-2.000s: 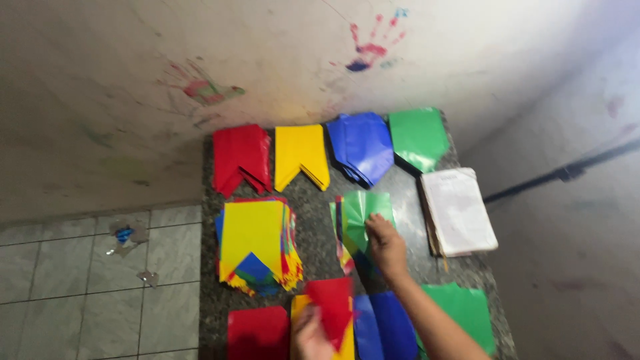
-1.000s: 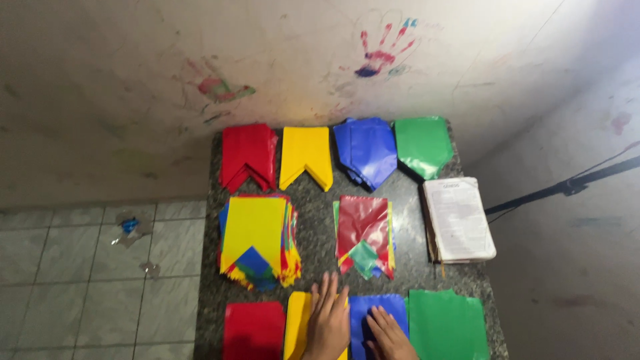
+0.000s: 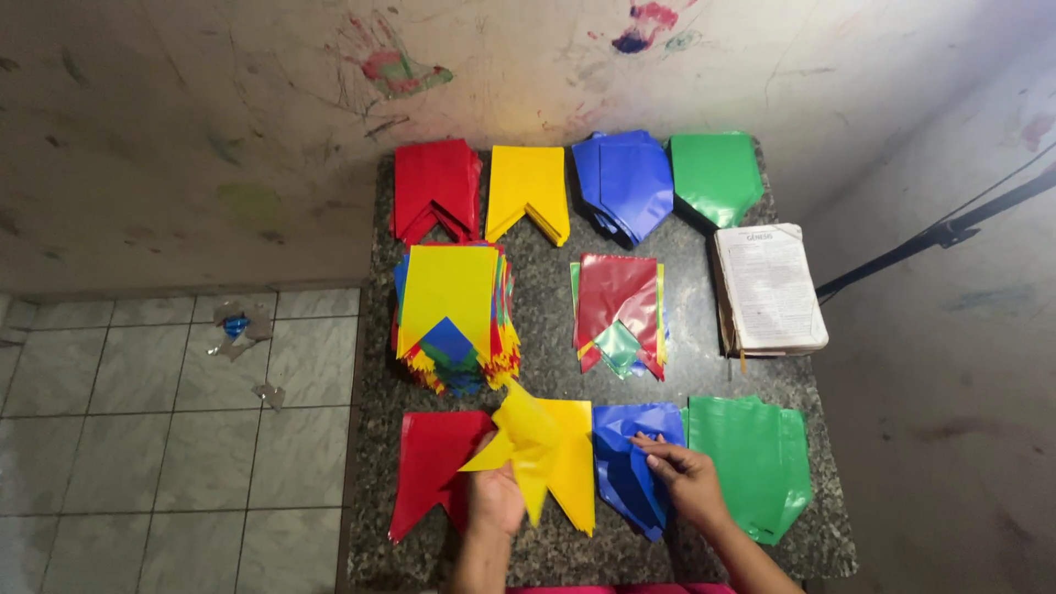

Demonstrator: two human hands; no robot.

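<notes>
My left hand (image 3: 497, 495) holds a yellow plastic pennant (image 3: 528, 437) with a notched end, lifted over the yellow stack (image 3: 571, 462); part of the hand is behind it. My right hand (image 3: 683, 478) pinches the top of a blue pennant (image 3: 648, 470) at the blue stack in the front row. A red stack (image 3: 429, 462) lies left of my left hand, a green stack (image 3: 747, 462) right of my right hand. Behind them are a thick mixed-colour pile with yellow on top (image 3: 450, 289) and a thinner pile topped by a red pennant (image 3: 615, 289).
Along the back of the granite table (image 3: 544, 330) lie red (image 3: 433, 177), yellow (image 3: 526, 181), blue (image 3: 631, 177) and green (image 3: 716, 173) pennant stacks. An open book (image 3: 771, 289) is at the right edge, near a black bar (image 3: 949, 233). A paint-marked wall (image 3: 511, 74) stands behind.
My left hand has raised a yellow pennant from the front stack. My right hand, earlier over the green piece on the middle pile, is now at the blue stack. A red pennant now tops that pile.
</notes>
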